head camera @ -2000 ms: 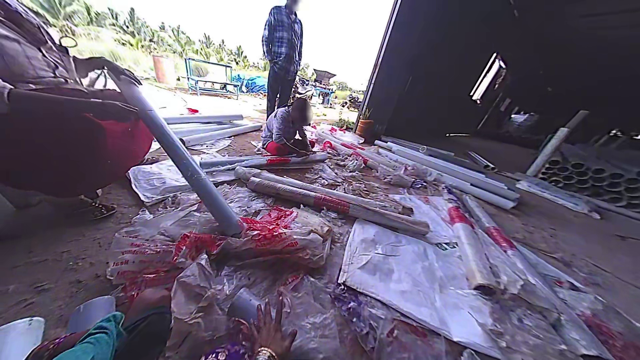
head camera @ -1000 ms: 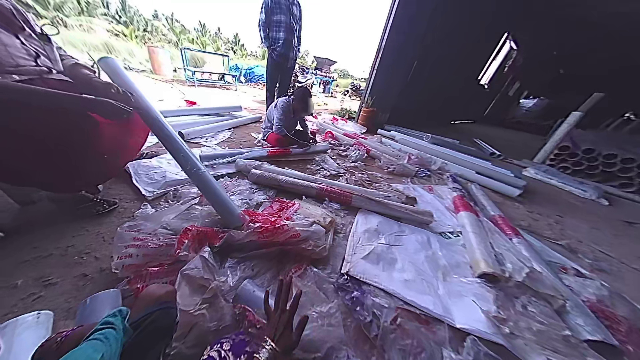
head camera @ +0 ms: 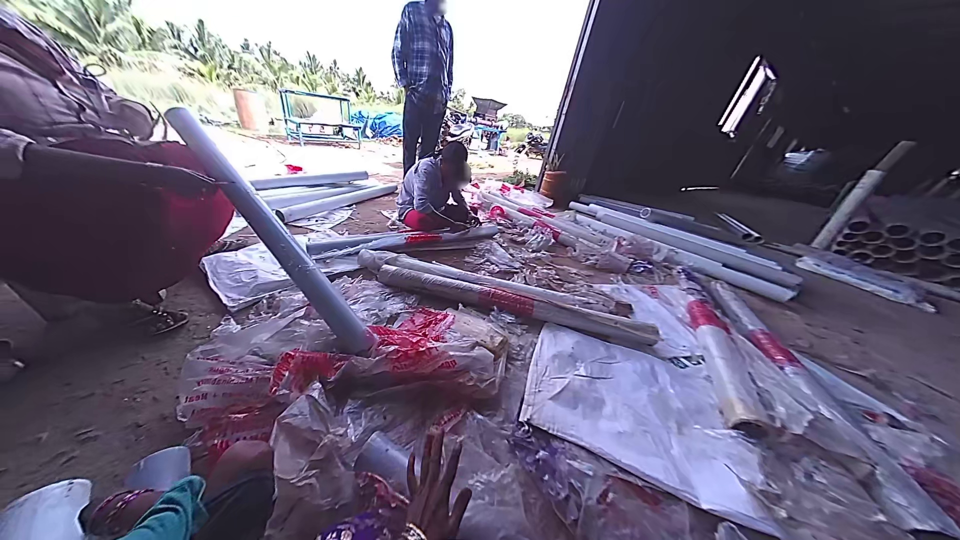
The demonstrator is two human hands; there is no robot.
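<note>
My left hand (head camera: 437, 487), with a bangle and a purple patterned sleeve, reaches in at the bottom centre with its fingers spread. It holds nothing. Just left of it lies the end of a grey plastic pipe (head camera: 382, 457), partly covered by crumpled clear plastic wrap (head camera: 476, 450). My right hand is out of view. Ahead, a long grey pipe (head camera: 274, 232) slants up from red-printed plastic wrap (head camera: 405, 349), beside the hand of a person at the left. Wrapped pipes (head camera: 517, 300) with red printed bands lie beyond.
A white sheet (head camera: 622, 412) lies right of centre, with wrapped pipes (head camera: 712, 345) beside it. A person (head camera: 435, 191) sits bent over pipes, with another person (head camera: 424, 82) standing behind. At lower left are a bangled arm (head camera: 124, 506), teal cloth and pipe ends (head camera: 161, 465).
My left hand lay lower over the plastic and pipe end two seconds ago; its fingers now point upward. The slanted grey pipe has shifted its lean slightly.
</note>
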